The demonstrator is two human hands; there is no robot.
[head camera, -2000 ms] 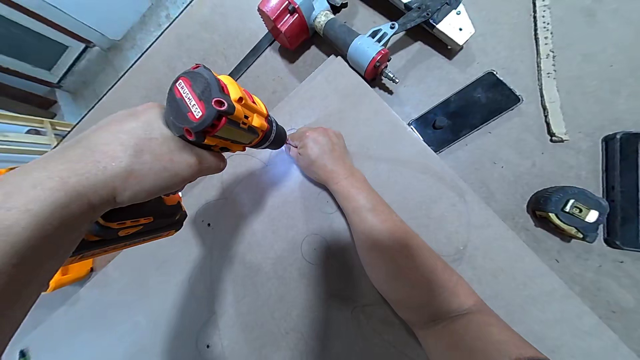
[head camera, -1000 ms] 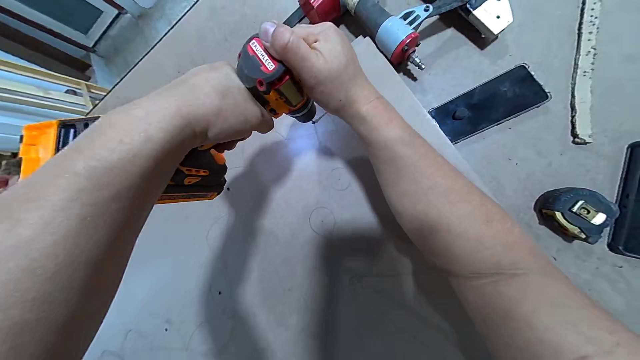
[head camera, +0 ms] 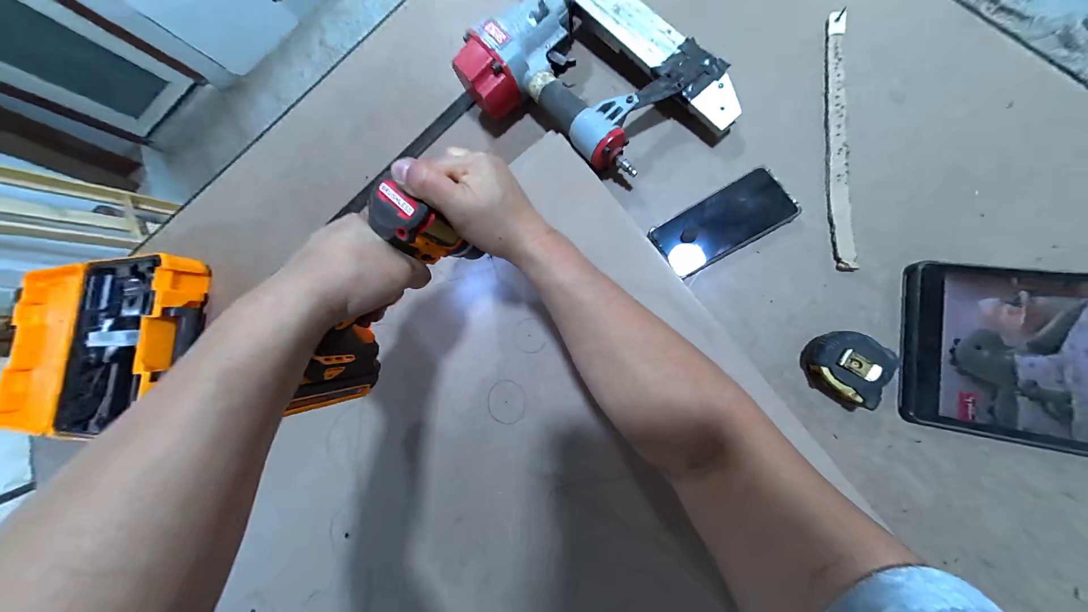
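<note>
A yellow-and-black cordless drill [head camera: 416,225] is gripped at its handle by my left hand [head camera: 353,263]. My right hand [head camera: 476,195] is closed over the top and front of the drill body, its thumb near the rear cap. The drill points down at a pale board [head camera: 459,510] marked with pencilled circles and small dots, and its work light shines on the surface. My right hand hides most of the chuck, and the bit's tip cannot be made out.
A pneumatic stapler [head camera: 552,102] and a phone [head camera: 722,221] lie beyond the board. At right are a perforated strip [head camera: 839,144], a tape measure [head camera: 850,368] and a tablet [head camera: 1003,353] showing a picture. An open orange tool case [head camera: 42,340] stands at left.
My right hand has moved from beside the drill's tip, two seconds ago, up onto the drill body. The view has shifted, bringing the open tool case and the tablet further into sight.
</note>
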